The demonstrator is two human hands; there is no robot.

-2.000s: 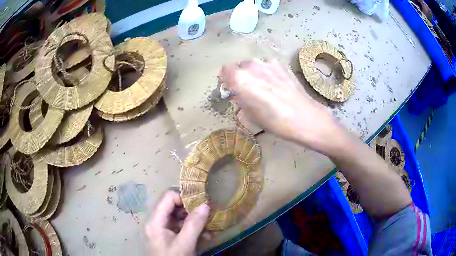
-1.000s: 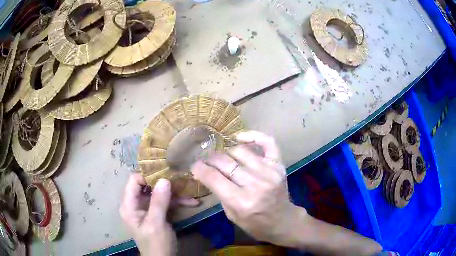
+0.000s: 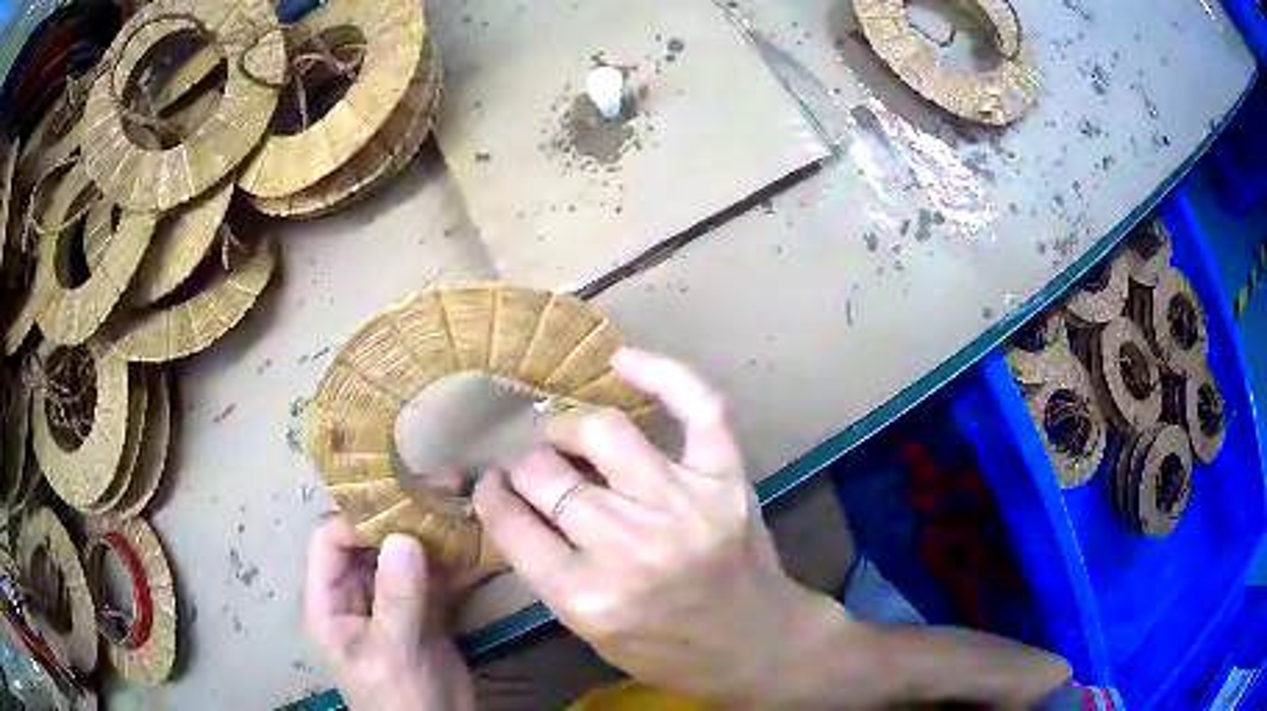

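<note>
A woven ring is held above the table near its front edge, tilted. My left hand grips its lower left rim, thumb on top. My right hand, with a finger ring, is on its lower right side, fingers curled at the inner edge of the hole and covering that part. A small pale bit shows at the inner edge by my fingertips. Whether a cord loop is under my right fingers cannot be seen. A white blob stands on the cardboard pad beyond the ring, with dark specks around it.
Stacked rings with cord loops overlap at the left. A red-banded ring lies at the lower left. Another woven ring lies at the top right, near shiny film. A blue crate at the right, beyond the table edge, holds several rings.
My right hand has come back from the white blob to the ring's inner edge. Both hands and the ring have moved left in view. The glue bottles have left the picture.
</note>
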